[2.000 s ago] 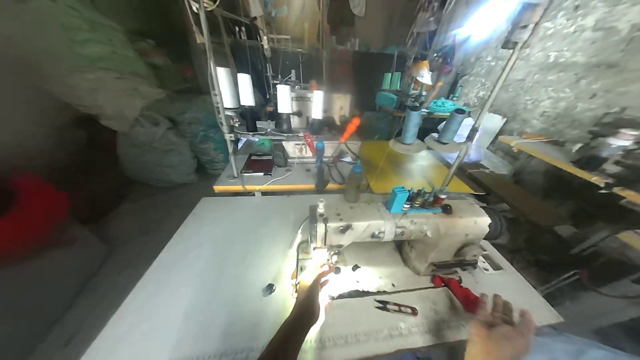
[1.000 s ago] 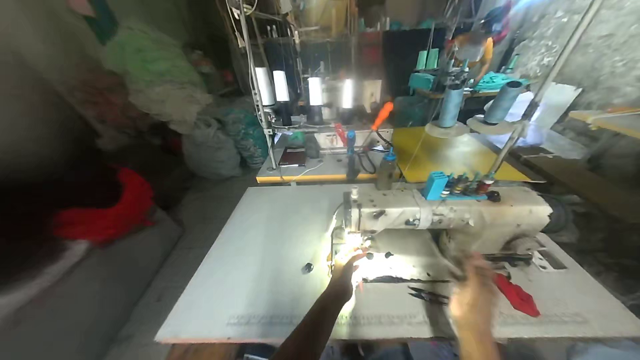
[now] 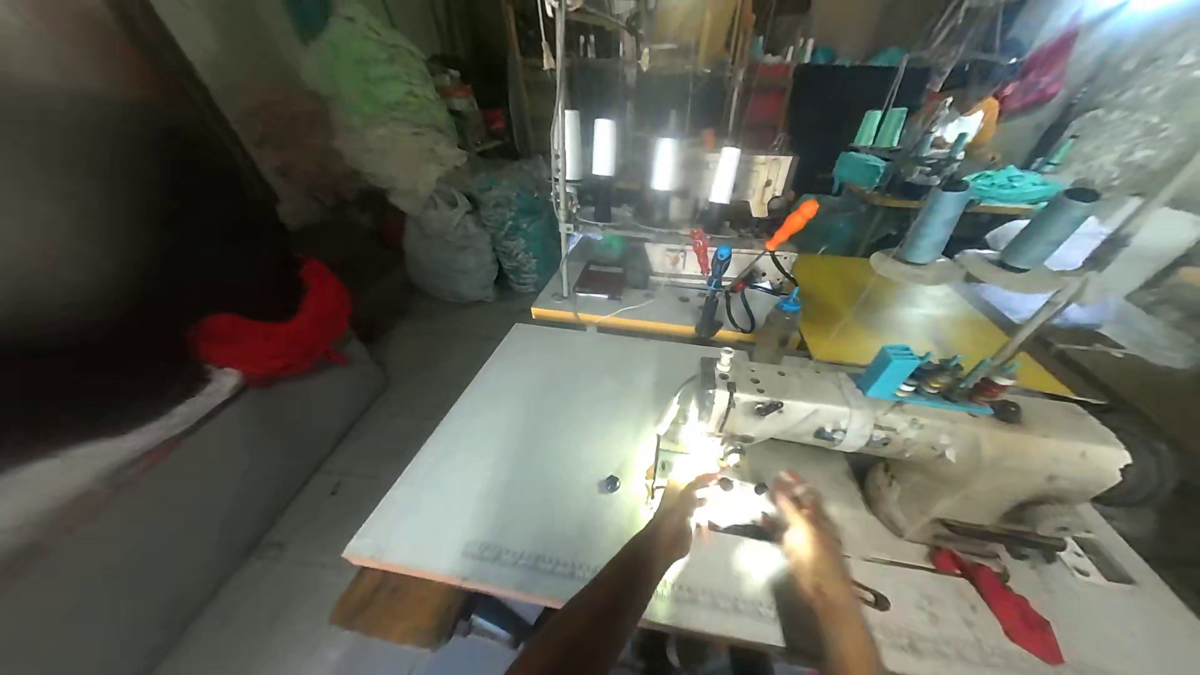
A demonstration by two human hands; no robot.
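Note:
An industrial sewing machine (image 3: pixel 825 398) stands on a pale table, its needle area glaring under a lamp. My left hand (image 3: pixel 689 511) is at the needle area; glare hides its fingertips and whatever they may touch. Just right of the bright plate is my right hand (image 3: pixel 806 525), blurred, with its fingers near the plate. Whether it holds anything is not visible. Thread snips (image 3: pixel 872 595) lie partly hidden beside my right forearm. A red cloth piece (image 3: pixel 1012 605) rests on the table at the right.
Behind stands another machine table (image 3: pixel 609 323) with white thread cones (image 3: pixel 666 164) and an orange-handled screwdriver (image 3: pixel 792 225). Blue-grey thread cones (image 3: pixel 936 223) are at the right. Filled sacks (image 3: pixel 450 246) stand on the floor beyond; red fabric (image 3: pixel 277 328) lies at the left.
My right hand has moved left from over the right part of the table to beside the lit plate. My left hand has stayed at the needle area. The view has shifted.

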